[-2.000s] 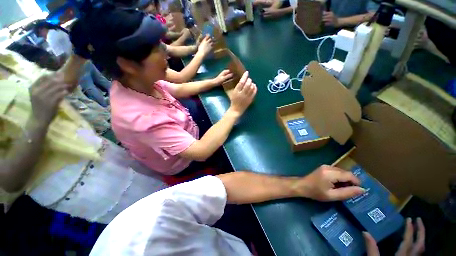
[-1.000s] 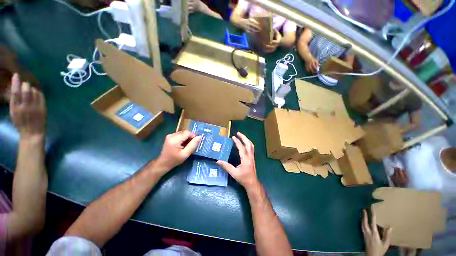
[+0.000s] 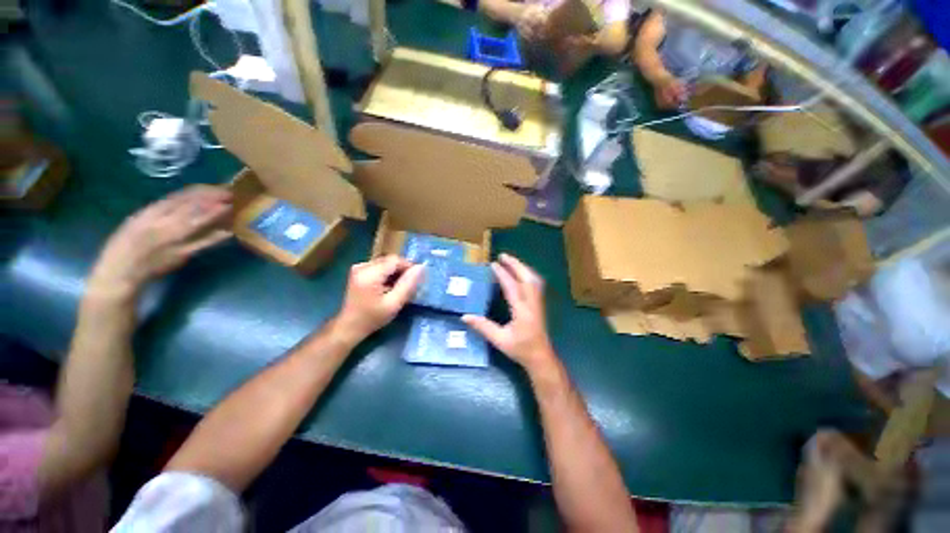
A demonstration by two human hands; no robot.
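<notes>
A blue card (image 3: 454, 286) with a white QR square is held over the front edge of an open brown mailer box (image 3: 443, 177), whose lid stands up behind. Blue shows inside the box too. My left hand (image 3: 379, 298) pinches the card's left edge between thumb and fingers. My right hand (image 3: 518, 312) is at the card's right side, thumb near its lower corner, fingers apart; whether it grips is unclear. Another blue card or small stack (image 3: 446, 344) lies flat on the bench just in front.
A second open box (image 3: 286, 235) with a blue card stands to the left; a neighbour's hand (image 3: 167, 234) touches it. Folded boxes (image 3: 677, 250) are piled right. Behind are a metal machine (image 3: 458, 99), white cable (image 3: 167, 144) and blue tray (image 3: 494, 48). People sit across the bench.
Since one second ago, the neighbour's hand at left has reached the second box. My hands keep nearly the same pose at the card. Earlier, the view pointed further left.
</notes>
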